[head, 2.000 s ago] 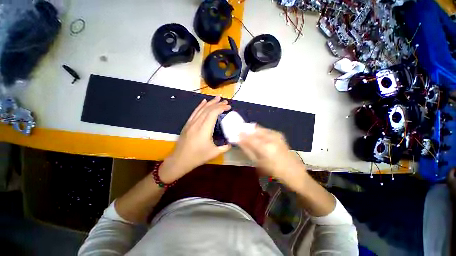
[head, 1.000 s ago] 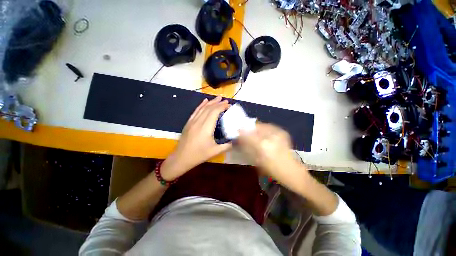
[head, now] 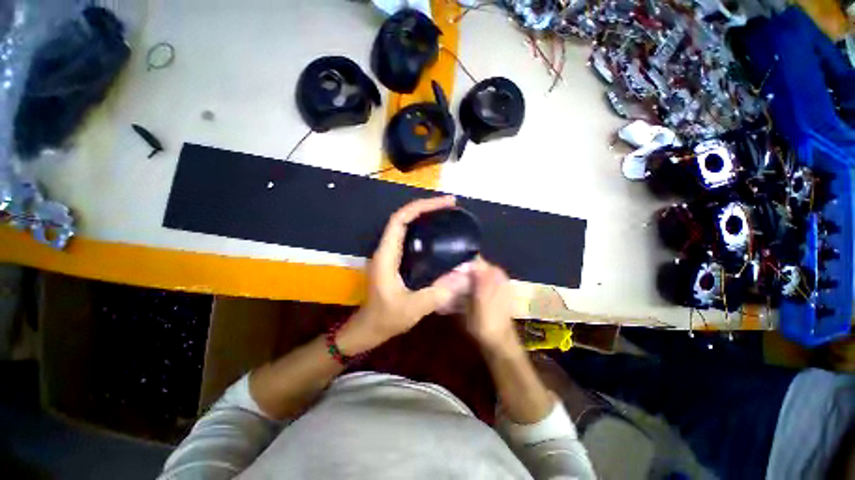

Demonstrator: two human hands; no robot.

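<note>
A black housing shell [head: 441, 246] is held over the black mat strip [head: 272, 202], its smooth rounded side up. My left hand [head: 398, 277] is wrapped around its left side and below it. My right hand [head: 489, 298] is at the shell's lower right, slightly blurred, with the pale wiping cloth [head: 457, 286] in its fingers against the shell. Most of the cloth is hidden by the fingers. Several other black housing shells [head: 420, 136] stand behind the mat, near the orange tape [head: 427, 176], with thin wires trailing.
Assembled units [head: 714, 164] cluster at right beside a blue plastic bin [head: 830, 281]. Wired metal modules [head: 656, 70] are heaped back right. A clear plastic bag [head: 28, 84] lies at left, a small black clip [head: 147, 140] and wire ring [head: 160, 56] near it. A cardboard box [head: 239, 347] is below the bench.
The shell has been turned so its smooth side faces up. My left hand has moved slightly right and down, and my right hand has moved down and left. A yellow item now shows below the bench edge.
</note>
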